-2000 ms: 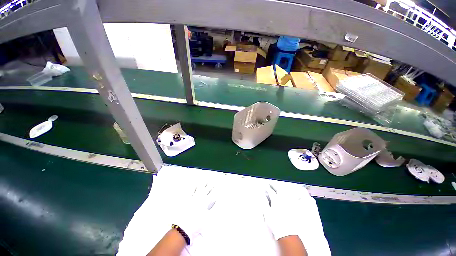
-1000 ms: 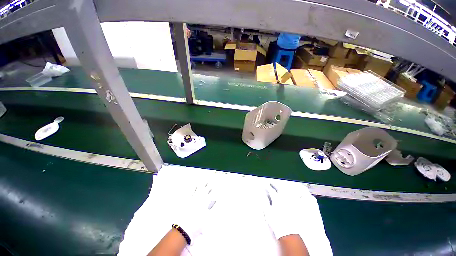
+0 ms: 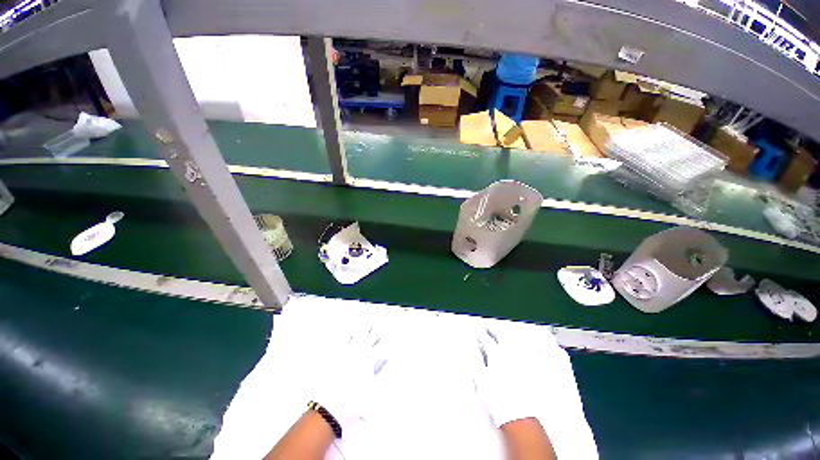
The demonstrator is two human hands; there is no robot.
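Note:
A bright white sheet (image 3: 297, 359) lies on the green bench under my hands. My left hand (image 3: 364, 377) is in a white glove that blends into the sheet, with a dark beaded bracelet at the wrist. My right hand (image 3: 503, 373), also white-gloved, is to its right. Both hands point forward, a short way apart. The whites are overexposed, so the fingers and any part held between the hands cannot be made out.
Beyond the sheet, the green belt carries a wired bracket (image 3: 354, 254), two housing shells (image 3: 496, 225) (image 3: 670, 269), a blower wheel (image 3: 274, 235) and oval covers (image 3: 93, 237) (image 3: 586, 285). A grey metal post (image 3: 202, 171) rises at the sheet's left corner.
The parts on the belt have moved to the right. The blower wheel has come out from behind the post. My hands have barely moved.

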